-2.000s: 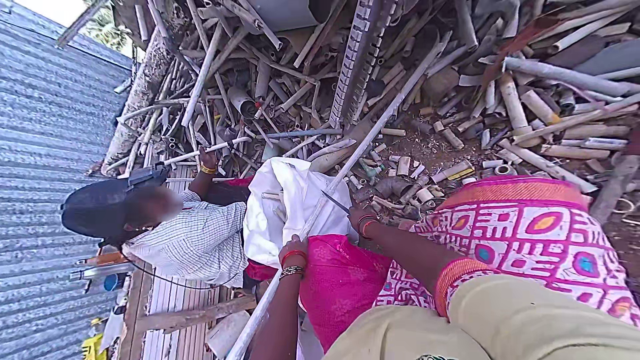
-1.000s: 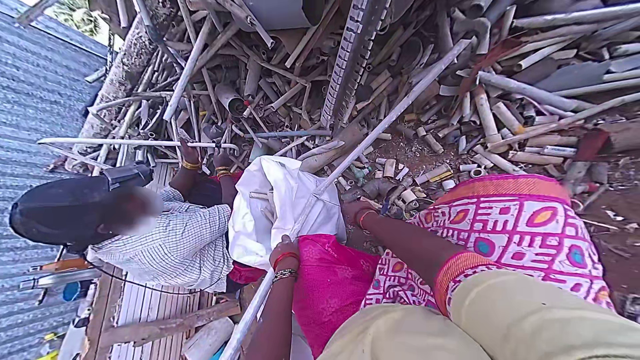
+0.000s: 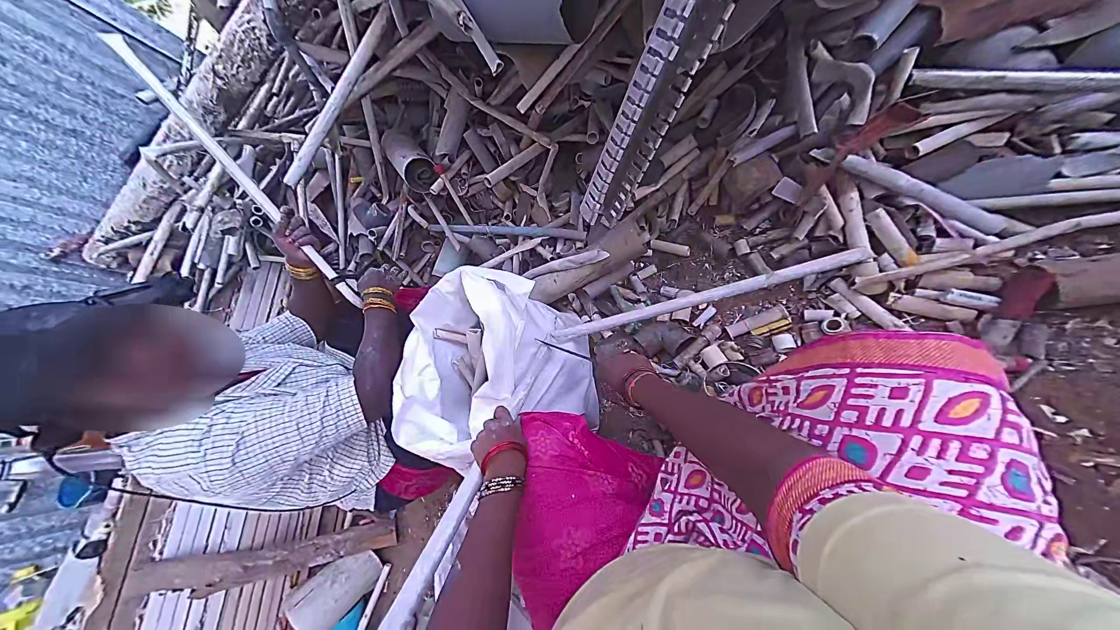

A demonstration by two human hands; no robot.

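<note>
My left hand (image 3: 499, 436) grips a long pale plastic pipe (image 3: 429, 560) at the edge of a white sack (image 3: 503, 306). Beyond it, a pale pipe length (image 3: 717, 293) slants up to the right from the sack; whether it is joined to the part in my left hand cannot be told. My right hand (image 3: 623, 363) is closed around the hidden handle of a knife, whose thin dark blade (image 3: 564, 350) points left across the sack, near that length's lower end. Short pipe pieces (image 3: 472, 350) lie in the sack's mouth.
At left a co-worker in a checked shirt (image 3: 262, 429) holds another long pipe (image 3: 192, 122). A large heap of scrap pipes (image 3: 490, 131) lies ahead, with a slotted metal bar (image 3: 643, 105) over it. Corrugated sheet (image 3: 70, 175) stands at far left, wooden boards (image 3: 206, 569) below.
The far length of pipe has swung down to the right and now lies at an angle to the part in my left hand. The co-worker's pipe has tilted up at its far end.
</note>
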